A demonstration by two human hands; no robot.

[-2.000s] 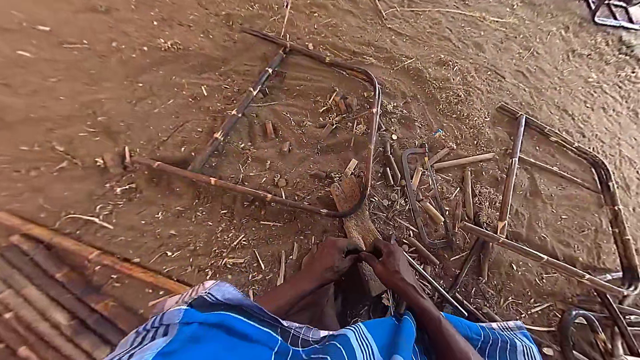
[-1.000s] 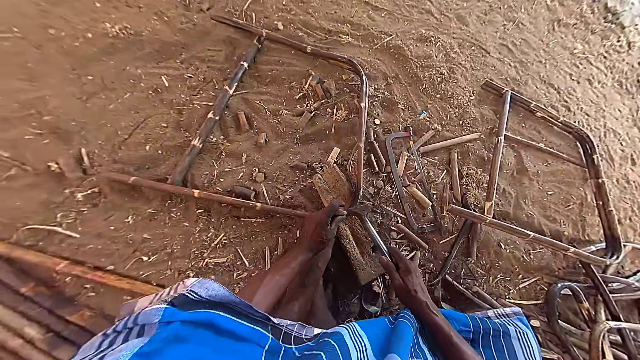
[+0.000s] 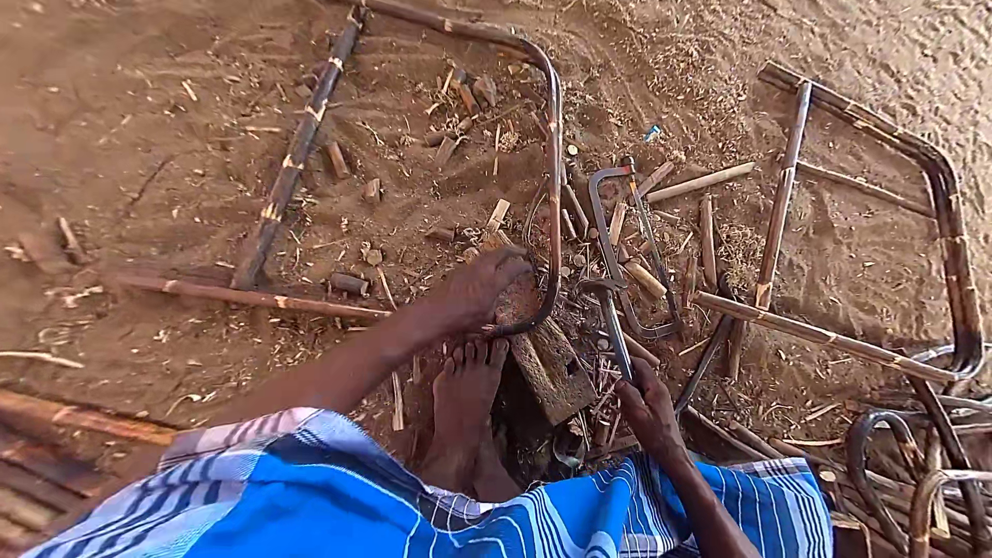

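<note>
My right hand (image 3: 649,407) grips the handle of a metal hammer (image 3: 614,322), whose head points away from me beside the wooden block. My left hand (image 3: 496,283) rests at the far end of the worn block (image 3: 550,372), next to the curved corner of a bent cane frame (image 3: 553,155); its fingers are partly hidden, so whether it holds anything is unclear. The frame's corner lies across the block. My bare foot (image 3: 467,387) is on the ground just left of the block.
A hacksaw (image 3: 608,232) lies right of the frame among short cane offcuts (image 3: 643,277). A second bent cane frame (image 3: 957,263) lies at the right, above bent canes (image 3: 880,465). Long poles (image 3: 85,422) lie at the lower left. Sandy ground surrounds them.
My hands were close together over the block two seconds ago. Since then my right hand has moved to the right, and my left hand has reached farther forward along the block.
</note>
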